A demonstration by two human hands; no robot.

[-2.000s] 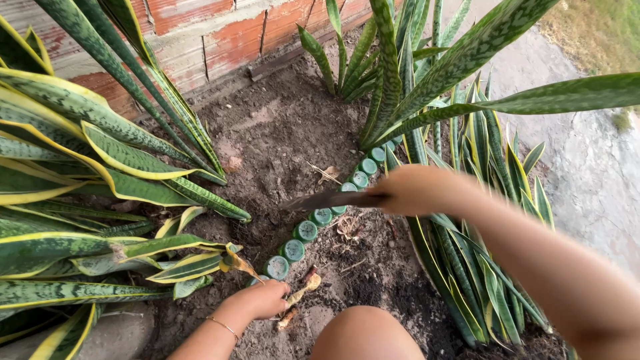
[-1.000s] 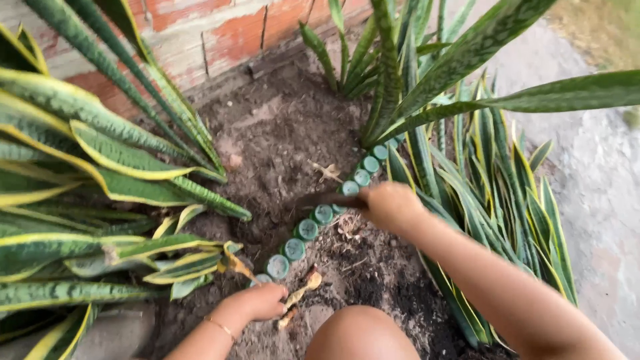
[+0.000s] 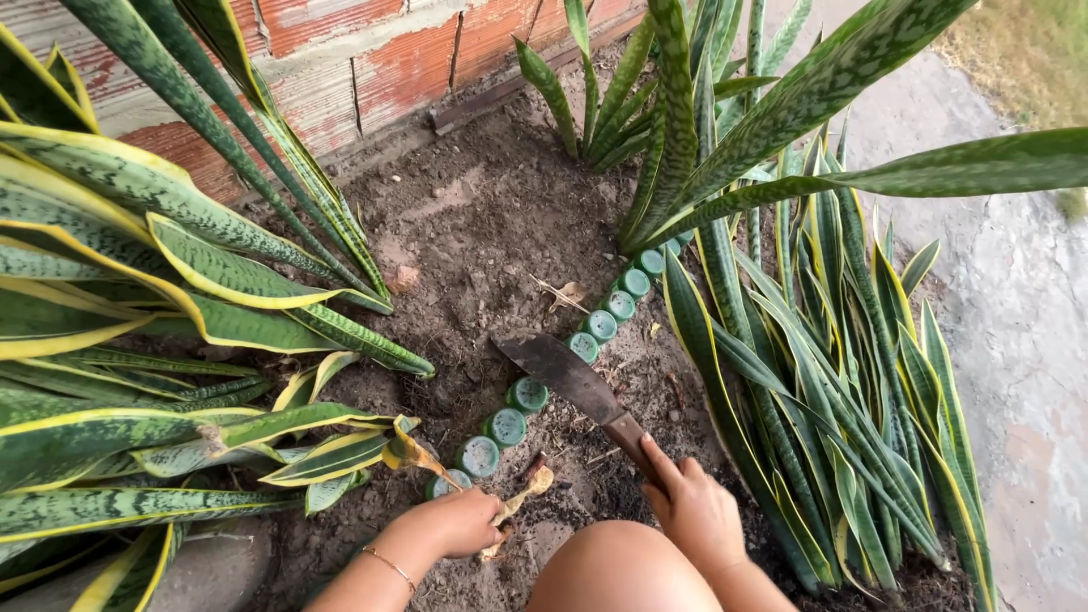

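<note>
My right hand (image 3: 699, 514) grips the wooden handle of a machete (image 3: 565, 378) with a short, wide dark blade. The blade lies over the row of upturned green bottles (image 3: 507, 427) set in the soil, its tip above the dirt (image 3: 476, 297) on the wall side. My left hand (image 3: 463, 520) is closed around a withered, yellow-brown leaf (image 3: 412, 455) at the near end of the row; a dry curled piece (image 3: 537, 483) shows at its other side. The fingers' undersides are hidden.
Variegated snake plants (image 3: 238, 272) spread at the left, and more (image 3: 850, 382) lean at the right. Long mottled leaves (image 3: 816, 93) reach across the upper right. A brick wall (image 3: 399, 72) borders the soil, and a concrete path (image 3: 1020, 340) runs at the right. My knee (image 3: 625, 569) is at the bottom.
My right hand has moved down and toward me with the machete, whose blade now points up and left rather than lying nearly level. My left hand has stayed in about the same place.
</note>
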